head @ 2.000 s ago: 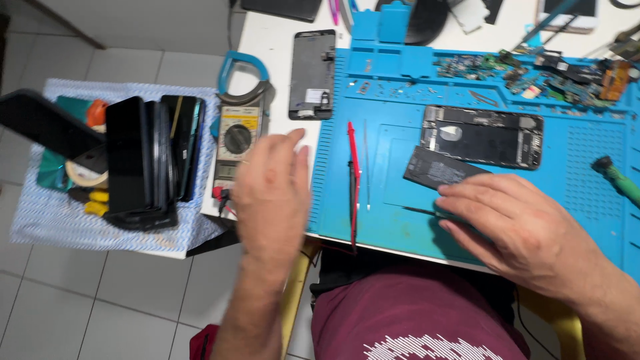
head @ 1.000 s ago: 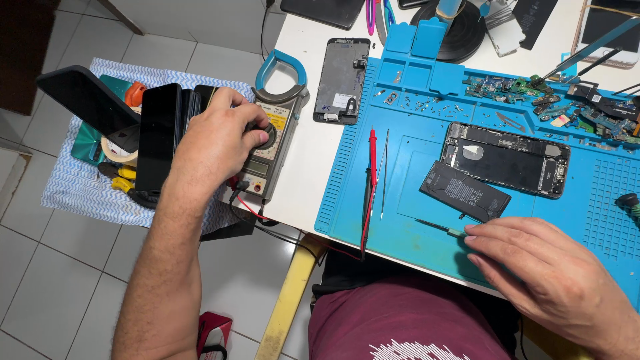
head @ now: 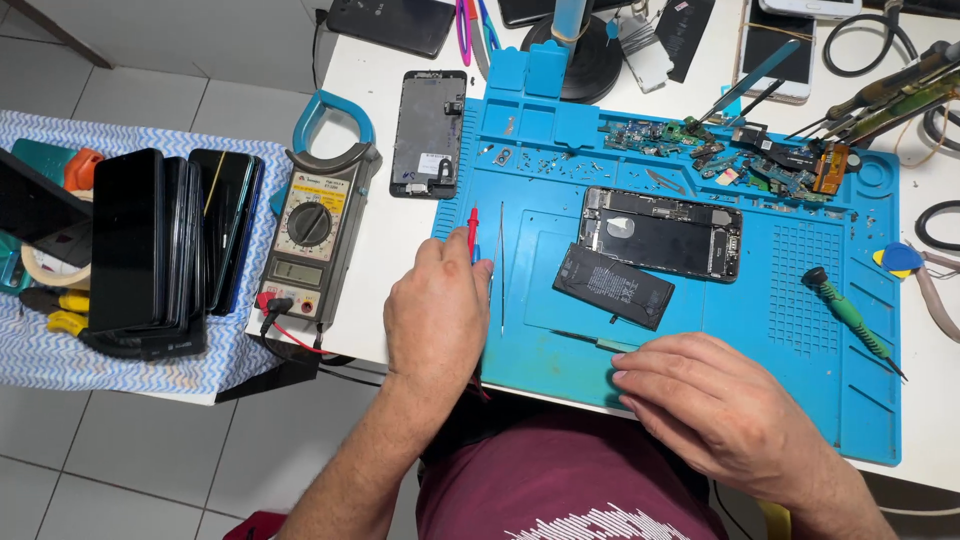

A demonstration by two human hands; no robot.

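Note:
My left hand [head: 439, 315] lies over the red multimeter probe [head: 472, 229] at the blue mat's left edge; whether its fingers grip the probe is hidden. Metal tweezers [head: 502, 277] lie just right of it. My right hand [head: 712, 405] is at the mat's front, its fingertips at the green handle of a thin pointed tool [head: 611, 345]; a firm grip is not visible. Above that tool a loose phone battery [head: 613, 286] overlaps the lower edge of an opened phone [head: 664, 234]. A clamp multimeter [head: 309, 225] with its leads plugged in lies left of the mat.
Phones [head: 127, 240] stand stacked on a patterned cloth at left. A detached phone screen [head: 429, 135] lies beside the silicone mat [head: 555, 367]. Loose circuit boards [head: 705, 150] and small screws fill the mat's upper compartments. A green screwdriver [head: 851, 319] rests at right, near pliers.
My left hand has moved from the multimeter's dial to the red probe on the mat. My right hand remains by the green-handled tool.

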